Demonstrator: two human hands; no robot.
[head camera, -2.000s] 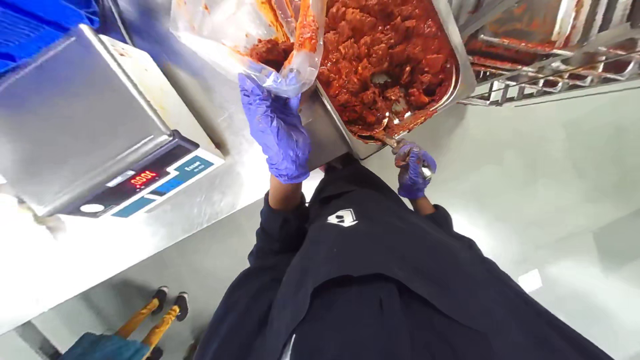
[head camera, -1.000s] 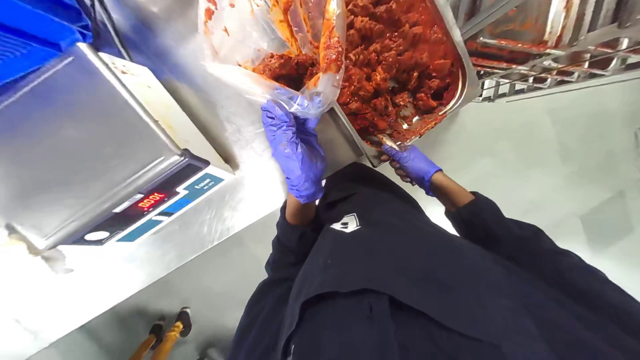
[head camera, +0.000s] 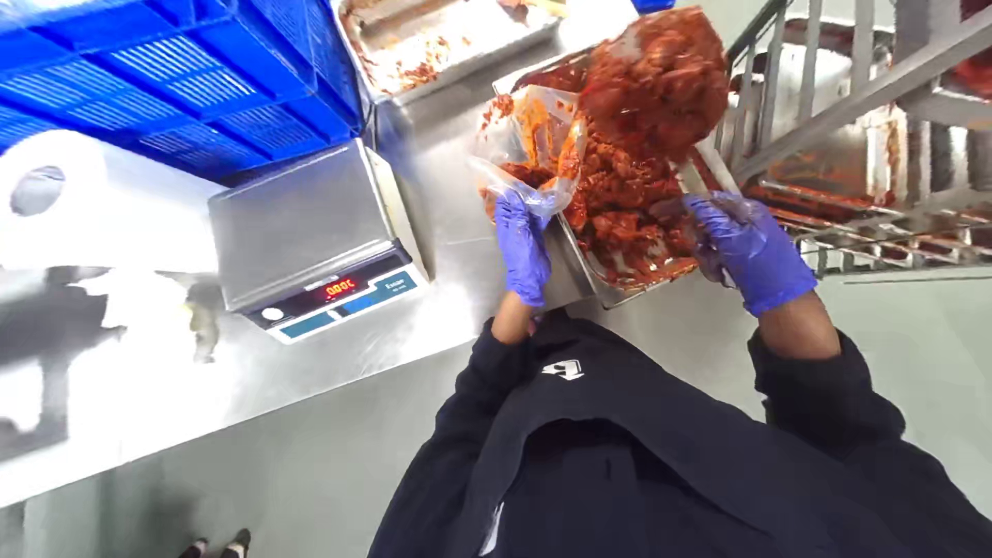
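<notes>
My left hand (head camera: 524, 249), in a purple glove, grips the rim of a clear plastic bag (head camera: 496, 147) smeared with red sauce, some red food inside. The bag is beside a metal tray (head camera: 577, 260) of red sauced food (head camera: 620, 201). My right hand (head camera: 748, 248), gloved too, is closed on the handle of a utensil. A large heap of the red food (head camera: 655, 85) is raised over the tray and hides the utensil's head.
A digital scale (head camera: 310, 225) with a lit display stands left on the steel table (head camera: 457, 225). Behind it are blue plastic crates (head camera: 178, 85), a white roll (head camera: 101, 201) and another smeared tray (head camera: 457, 50). A metal rack (head camera: 837, 132) holding trays stands at the right.
The right hand has moved up and right from the tray's near edge, and a heap of red food is now lifted. The left hand still holds the bag. The view has shifted, showing more crates.
</notes>
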